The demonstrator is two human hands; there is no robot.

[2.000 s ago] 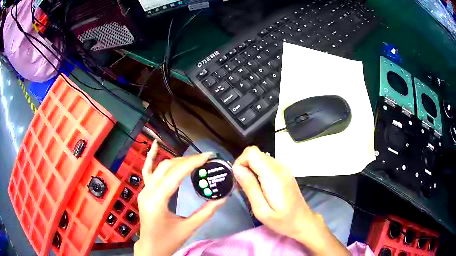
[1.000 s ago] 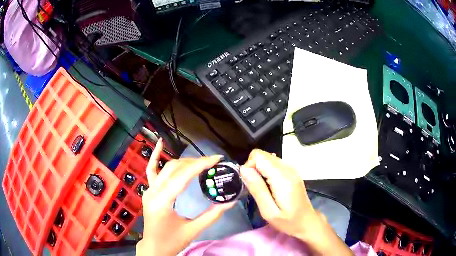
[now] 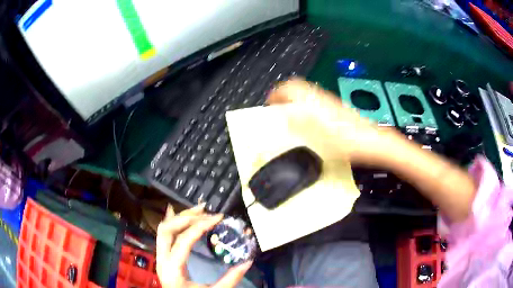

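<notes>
My left hand holds a round black smartwatch body by its edge, above the lap at the lower middle. Its lit face is blurred. My right hand is blurred and reaches over the upper part of the pale yellow paper, beside the right part of the black keyboard. Its fingers are too blurred to tell whether they are open or closed. The black mouse lies on the paper, below the right hand and apart from it.
The monitor stands upper left. Green fixture lids stand right of my right hand, with round black parts beyond and a blue object behind. Orange-red trays lie lower left and lower right. Cables hang at the bench edge.
My right hand has left the watch and moved up and forward over the paper. My left hand still holds the watch. The view has shifted, showing more of the monitor and the bench's right side.
</notes>
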